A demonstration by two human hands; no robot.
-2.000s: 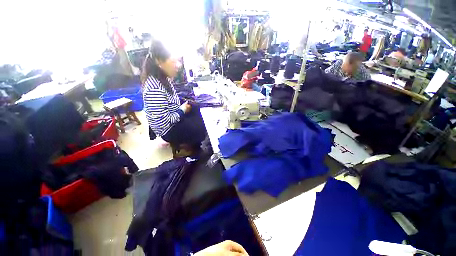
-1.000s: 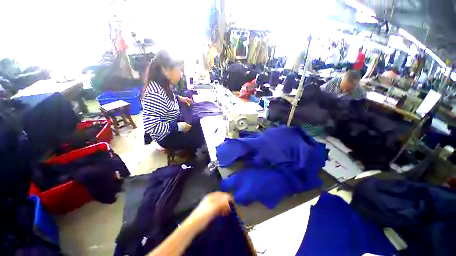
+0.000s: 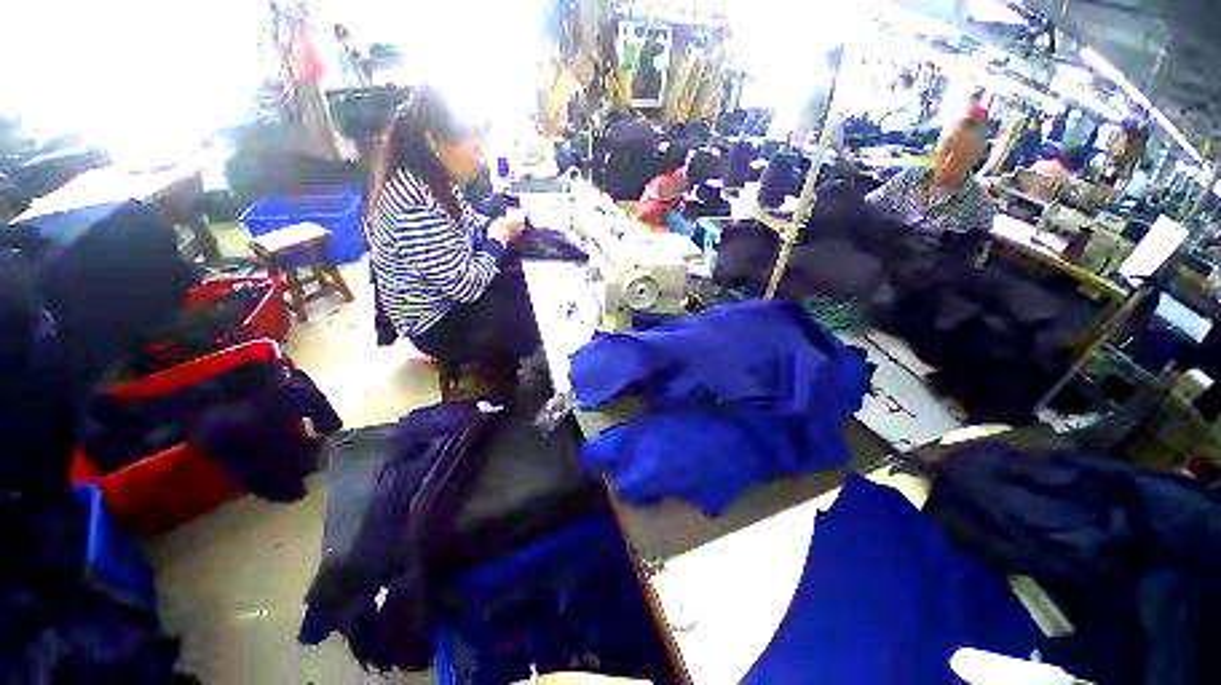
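A bright royal-blue cut panel [image 3: 884,589] lies flat on the white table, nearest in front of me. A rumpled heap of blue cloth [image 3: 737,388] lies beyond it on the grey part of the table. Dark cloth pieces [image 3: 442,468] lie over a dark surface to the left, with a darker blue pile [image 3: 549,589] beside the table edge. A pale sliver at the bottom edge seems to be my left hand [image 3: 585,678]; it is almost wholly cut off and its fingers are hidden. My right hand is out of the picture.
A white rounded machine part [image 3: 1011,668] is at the bottom right, beside dark cloth [image 3: 1085,522]. A cream sewing machine [image 3: 645,284] stands beyond the heap. A person in stripes [image 3: 422,254] sits left of it. Red crates [image 3: 174,475] stand on the floor.
My left hand, reaching over the dark cloth at the table edge one second ago, has dropped almost out of the bottom of the picture. The seated person's hands have come up together.
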